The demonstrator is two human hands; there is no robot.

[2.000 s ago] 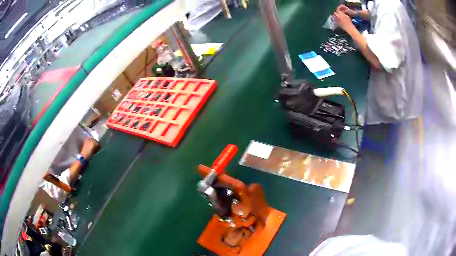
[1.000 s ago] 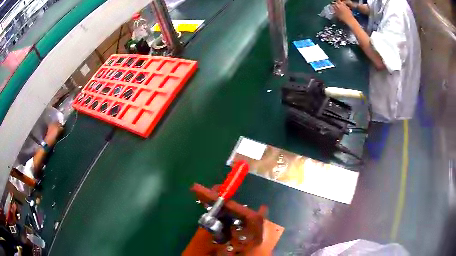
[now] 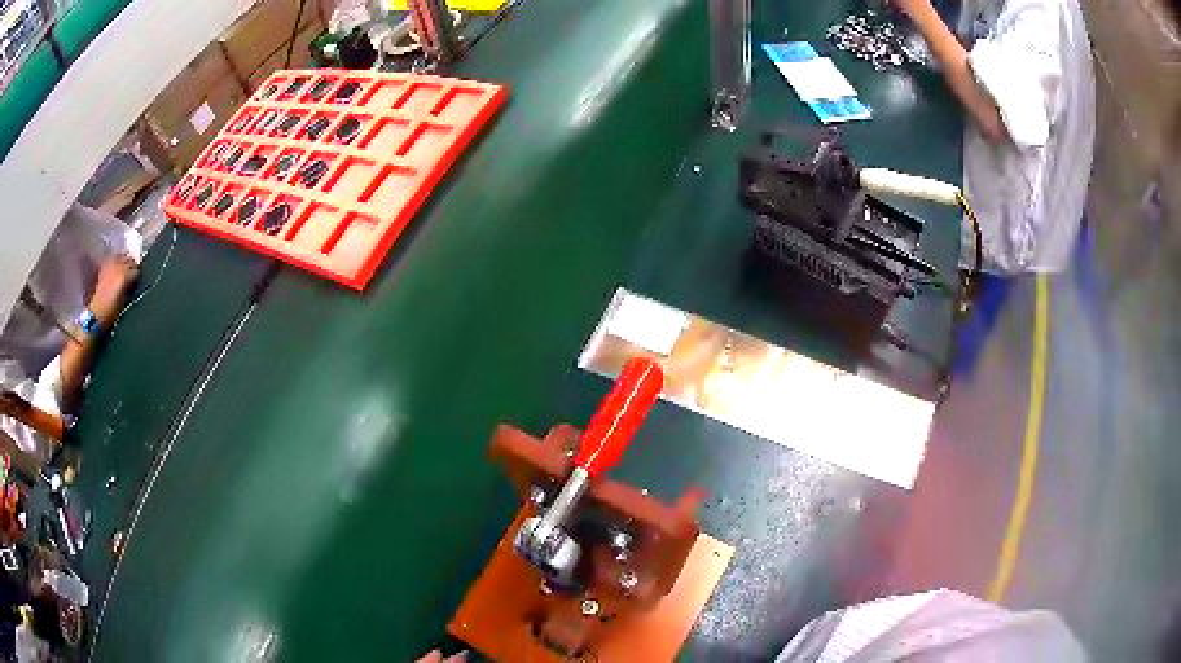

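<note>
The orange-brown fixture (image 3: 686, 602) stands on the green mat at the bottom centre, its lower edge cut off. Its toggle clamp (image 3: 551, 547) has a bright red handle (image 3: 624, 415) pointing up and to the right, with no hand on it. No workpiece can be made out in the fixture. Only blurred fingertips, apparently of my left hand (image 3: 444, 657), show at the bottom edge, left of the fixture's base; the rest is cut off, and what they hold is hidden. My right hand is out of the picture.
A flat silver-copper strip (image 3: 738, 380) lies beyond the fixture. Behind it stands a black device (image 3: 829, 214) with a pale handle. A red-orange grid tray (image 3: 330, 227) holding dark parts is upper left. A white sleeve (image 3: 933, 632) shows bottom right. Other workers' arms show at both sides.
The view has shifted, so the tray, strip and black device sit higher in the picture. Fingertips have appeared at the bottom edge. The red handle remains raised with no hand on it.
</note>
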